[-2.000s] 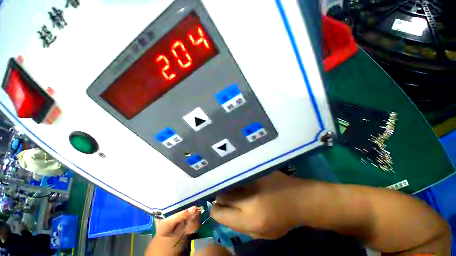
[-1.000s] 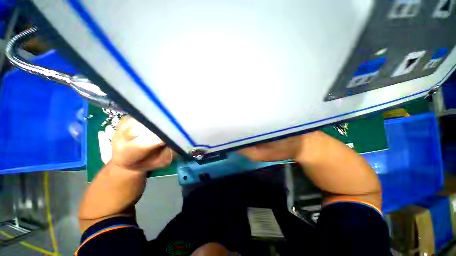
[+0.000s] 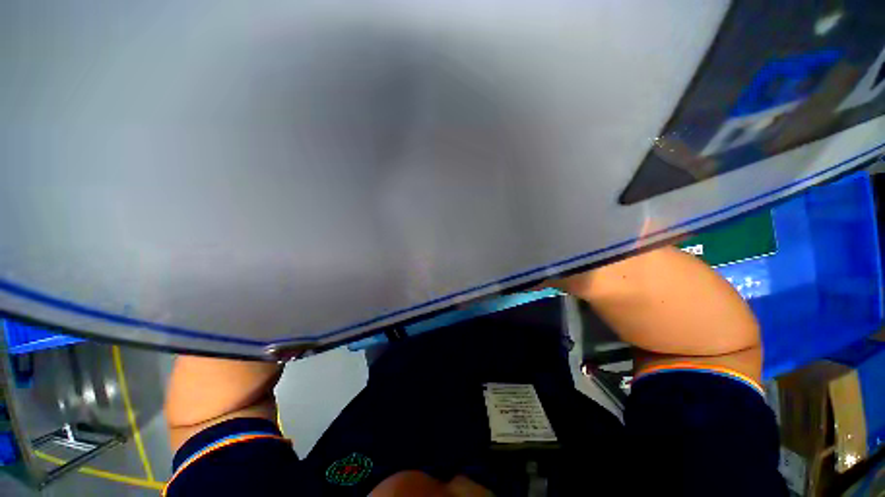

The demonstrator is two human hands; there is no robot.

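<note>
The white front panel (image 3: 388, 194) of the machine, with a blue border line, fills the upper part of the view. A part of its grey keypad (image 3: 767, 97) shows at the upper right. Both my hands are hidden behind the panel; only my forearms show below its lower edge, the left one at the lower left and the right one right of centre. What the hands hold cannot be seen. A strip of the light blue machine base (image 3: 466, 315) shows under the panel's edge.
A blue bin (image 3: 825, 262) stands at the right beside a corner of green mat (image 3: 742, 240). Cardboard boxes (image 3: 820, 413) are at the lower right. Another blue bin (image 3: 34, 335) shows at the left edge, above a metal frame and a grey floor with yellow lines (image 3: 136, 417).
The panel has come closer and covers more of the view. My left hand, the lamp and the left pile, visible a second ago, are now hidden behind it. The display is out of view.
</note>
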